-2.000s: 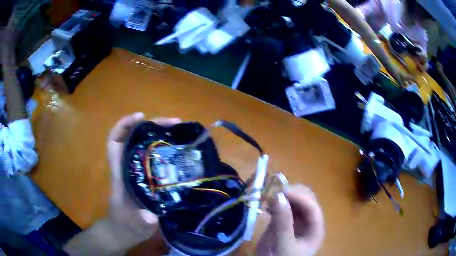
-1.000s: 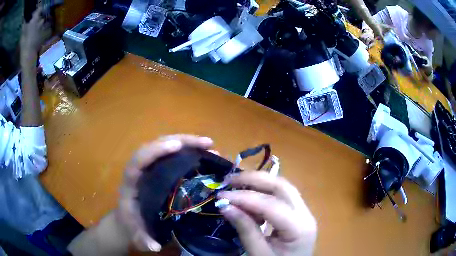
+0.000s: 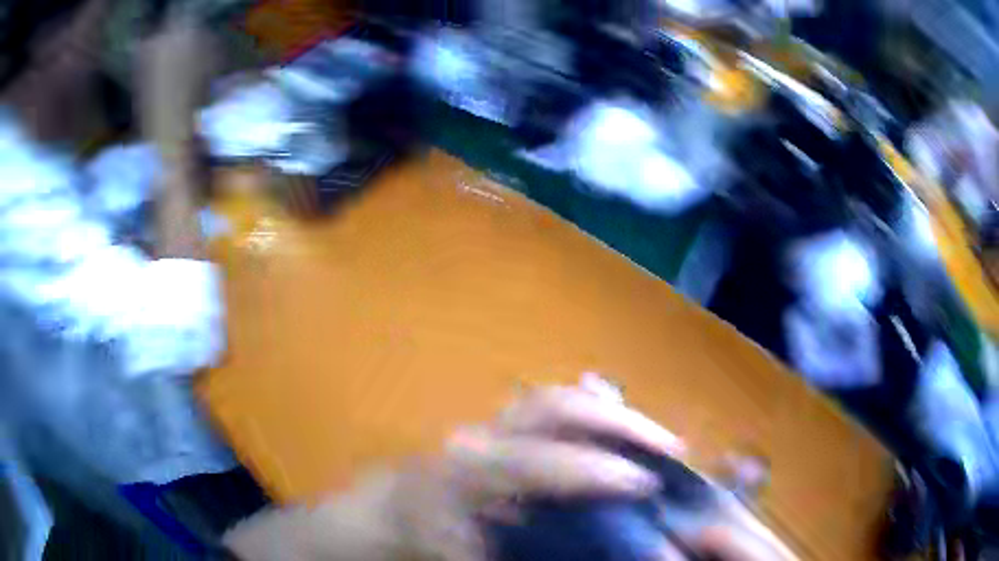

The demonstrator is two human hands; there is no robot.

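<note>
The whole view is blurred. My left hand [image 3: 537, 455] is at the bottom centre, its fingers curved over the dark camera housing [image 3: 581, 534], which is cut off by the lower edge. My right hand [image 3: 736, 535] seems to show only as blurred skin at the housing's right side, mostly cut off. What its fingers hold cannot be made out. The wires and circuit board inside the housing cannot be seen.
The orange bench [image 3: 438, 296] has a green mat strip [image 3: 646, 236] behind it. Blurred white camera parts [image 3: 630, 153] lie beyond, more [image 3: 833, 307] at right. A person's white sleeve [image 3: 164, 312] is at left, near a dark box [image 3: 378, 132].
The view has swung, so bench and parts appear shifted right. My hands and the housing are lower and further right in view. The housing's open inside and the wires no longer show.
</note>
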